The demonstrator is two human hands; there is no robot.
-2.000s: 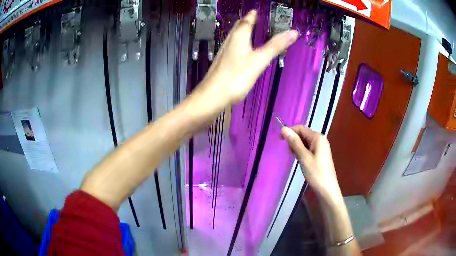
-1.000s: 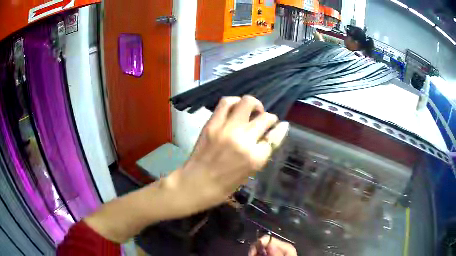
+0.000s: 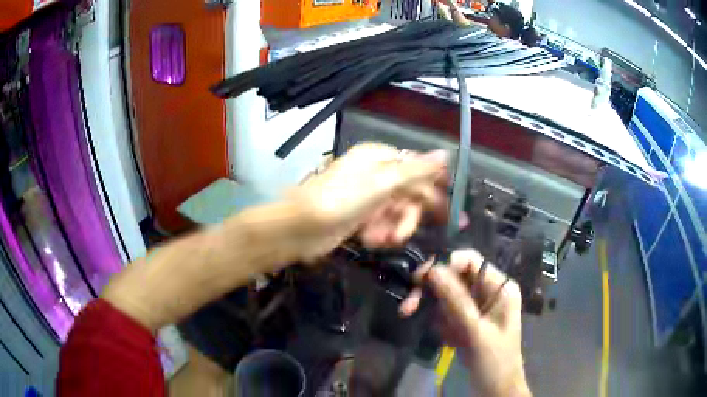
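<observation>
A thick bundle of black-grey rubber strips (image 3: 387, 58) lies on the machine's white top, its near ends sticking out over the left edge. One strip (image 3: 463, 132) hangs from it down the machine front. My left hand (image 3: 387, 198) is blurred, its fingers at this strip; whether they grip it is unclear. My right hand (image 3: 477, 314) is just below, thumb and fingers pinched together, with a thin dark tool (image 3: 496, 293) showing at the fingers. The strip's lower end is hidden near both hands.
A round grey bin (image 3: 270, 376) stands below. The machine's perforated edge (image 3: 535, 124) runs right, with a black side knob (image 3: 581, 235). An orange door (image 3: 174, 132), a grey-green stool (image 3: 221, 203) and purple curtain (image 3: 66, 147) are left. A person (image 3: 508, 22) is behind the bundle.
My view has turned right from the hanging clips to the machine. My left hand has moved down from the bundle, and one strip now hangs down. My right hand has risen into fuller view.
</observation>
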